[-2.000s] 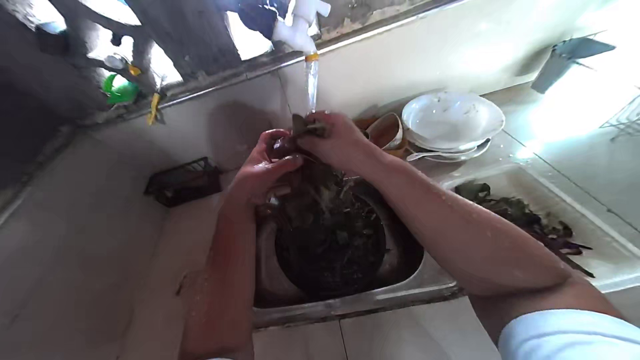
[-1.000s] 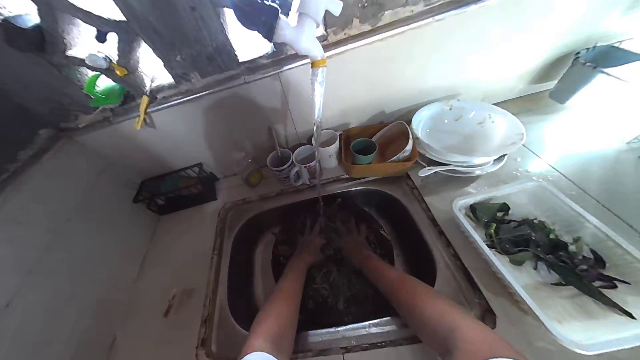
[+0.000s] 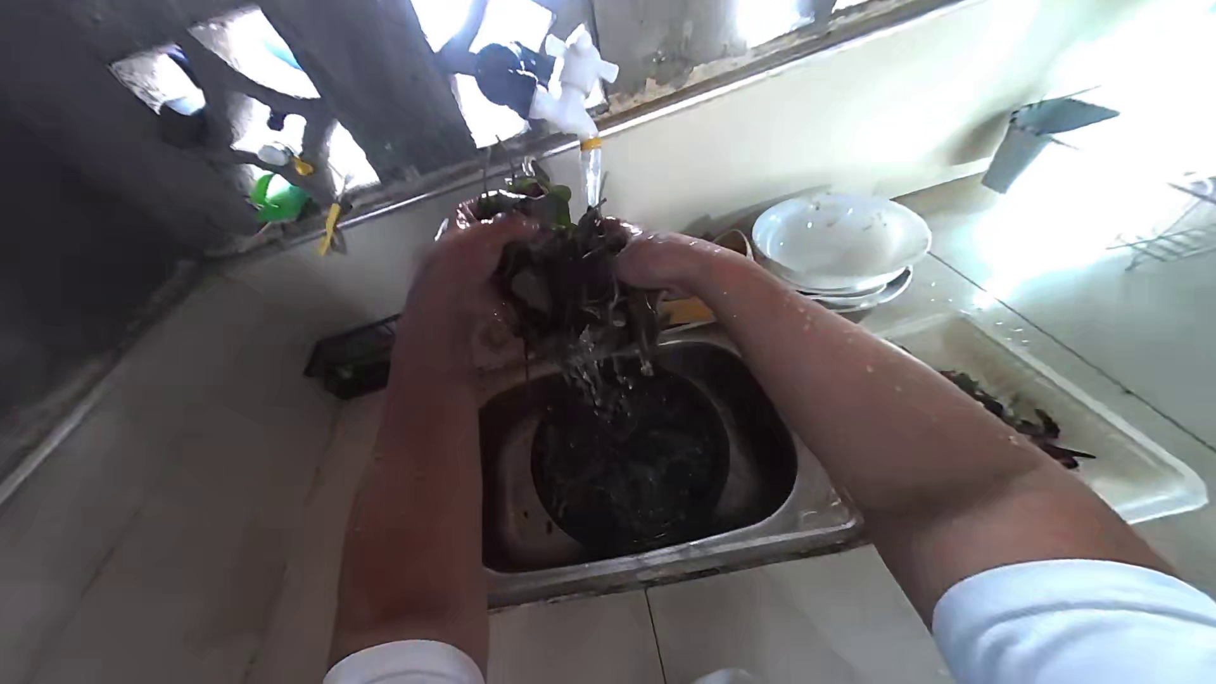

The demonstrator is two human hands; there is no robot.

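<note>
Between my left hand point(image 3: 484, 252) and my right hand point(image 3: 660, 256) hangs a bunch of wet, dark leafy greens point(image 3: 579, 275), held up under the stream from a white plastic faucet point(image 3: 570, 85). Both hands grip the bunch from its sides, and some fingers are hidden by leaves. Water runs off the greens into a dark round basin point(image 3: 632, 465), which stands inside the stainless steel sink point(image 3: 826, 503). More dark leaves lie in a white plastic tray point(image 3: 1140, 475) to the right, partly behind my right forearm.
White plates point(image 3: 841, 242) are stacked behind the sink, beside a mostly hidden yellow container point(image 3: 686, 311). A black plastic basket point(image 3: 351, 366) is at the left. Farther right stand a grey container point(image 3: 1031, 142) and a wire rack point(image 3: 1173, 223). A windowed wall with green and yellow items rises behind.
One second ago both hands were down in the basin; now they are raised near the faucet with the greens between them. The view has shifted.
</note>
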